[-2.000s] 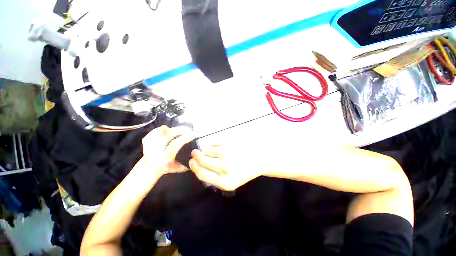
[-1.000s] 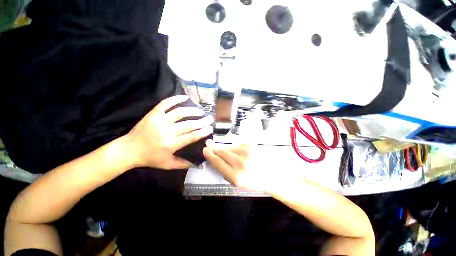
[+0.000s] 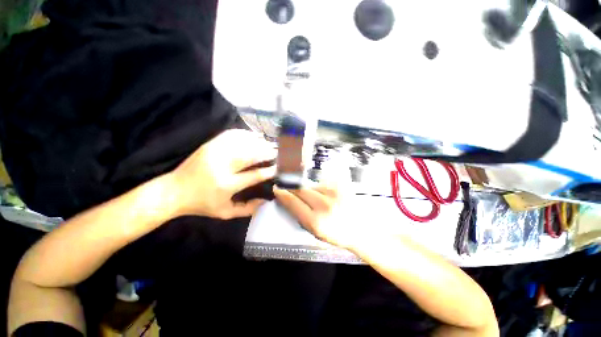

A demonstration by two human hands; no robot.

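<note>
A black fabric garment piece (image 3: pixel 125 112) is heaped at the left, beside the white sewing machine head (image 3: pixel 395 79). My left hand (image 3: pixel 221 174) lies on the cloth's edge left of the presser foot area (image 3: pixel 316 158), with a bit of black cloth between its thumb and fingers. My right hand (image 3: pixel 316 210) is on the white bed (image 3: pixel 283 233) just below the needle area, its fingertips close to my left hand's. Whether my right fingers grip cloth is hard to see. The needle is hidden behind a blurred brown and metal part (image 3: pixel 290 155).
Red-handled scissors (image 3: pixel 427 191) lie right of my right hand. Further right are a dark slim tool (image 3: pixel 466 220), a clear plastic bag (image 3: pixel 504 224) and second scissors with red and yellow handles (image 3: pixel 559 218). A black strap (image 3: pixel 543 99) hangs over the machine head.
The view has swung over the machine's left end since the oldest frame. Since one second ago it has shifted slightly, and my left fingers have moved slightly over the cloth beside the presser foot.
</note>
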